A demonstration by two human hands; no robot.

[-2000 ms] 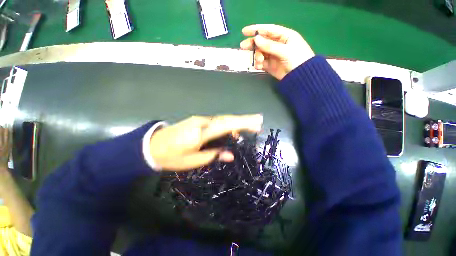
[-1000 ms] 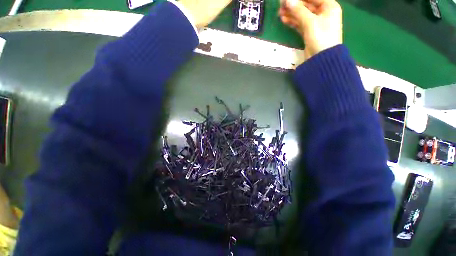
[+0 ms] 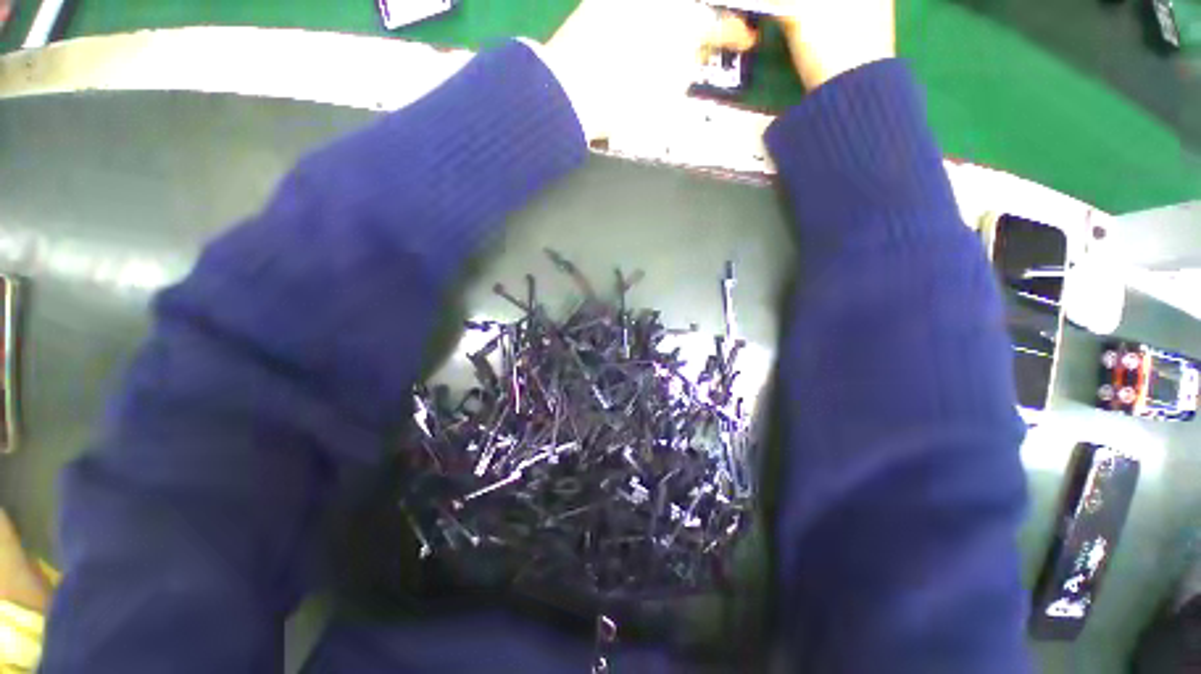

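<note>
A phone unit [image 3: 719, 73] lies at the green belt's near edge, at the top of the view, mostly covered by my hands. My left hand [image 3: 645, 59] is bare and overexposed, its fingers on the unit's left and upper part. My right hand [image 3: 839, 33] is at the unit's right side, cut off by the top edge. Whether either hand holds a thin black part cannot be told. A loose pile of thin black flex cables [image 3: 593, 448] lies on the dark green bench between my forearms.
A cream rail [image 3: 237, 63] separates the bench from the green belt [image 3: 1021, 105]. At right lie a smartphone [image 3: 1031, 310], a white round object [image 3: 1096, 303], a small red-and-white unit [image 3: 1148, 379] and a long black housing [image 3: 1088, 540]. Part of another person in yellow [image 3: 20, 632] shows at lower left.
My left hand has moved right, over the phone unit, and now covers much of it. My right hand has moved up against its right side. The unit sits slightly further right in view.
</note>
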